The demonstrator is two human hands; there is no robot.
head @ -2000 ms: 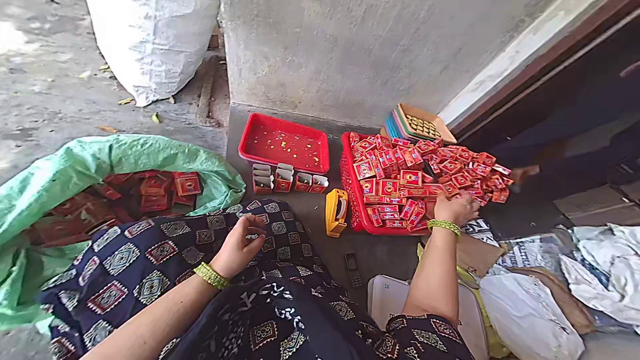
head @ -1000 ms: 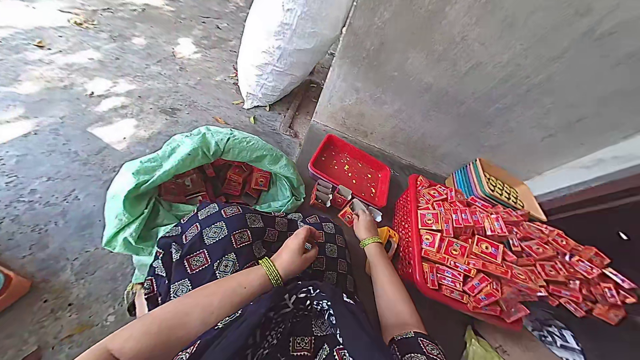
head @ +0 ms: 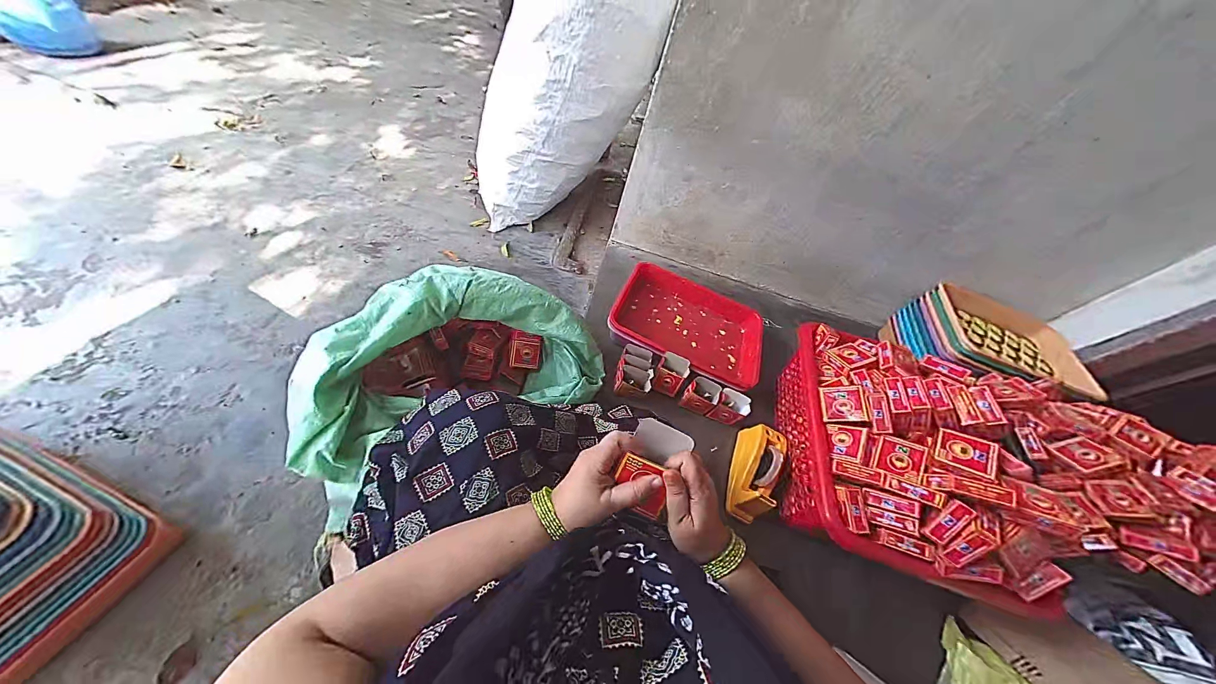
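Above the lap, my left hand (head: 608, 480) grips a small red printed carton (head: 642, 483) by its left side. The carton's pale flap stands raised. Fingers of my right hand (head: 695, 503) close on the carton's right edge. Several open cartons (head: 670, 373) stand in front of a shallow red tray (head: 617, 328) holding yellow bits. A yellow tape dispenser (head: 755, 472) is right of my right hand. Further right, a red plastic basket (head: 796, 442) is heaped with flat red cartons (head: 900, 458). Left of the tray, a green woven sack (head: 328, 385) holds more red cartons (head: 524, 350).
A stack of coloured trays (head: 1078, 366) with small round pieces on top stands behind the basket. Another tray stack (head: 142, 556) is at lower left. A full white sack (head: 556, 104) leans by the grey wall (head: 883, 142). A blue bag (head: 47, 27) lies at far upper left.
My right hand has moved from the heaped basket to the open cartons, then back over the lap. Both hands now meet on one carton. The view has swung left.
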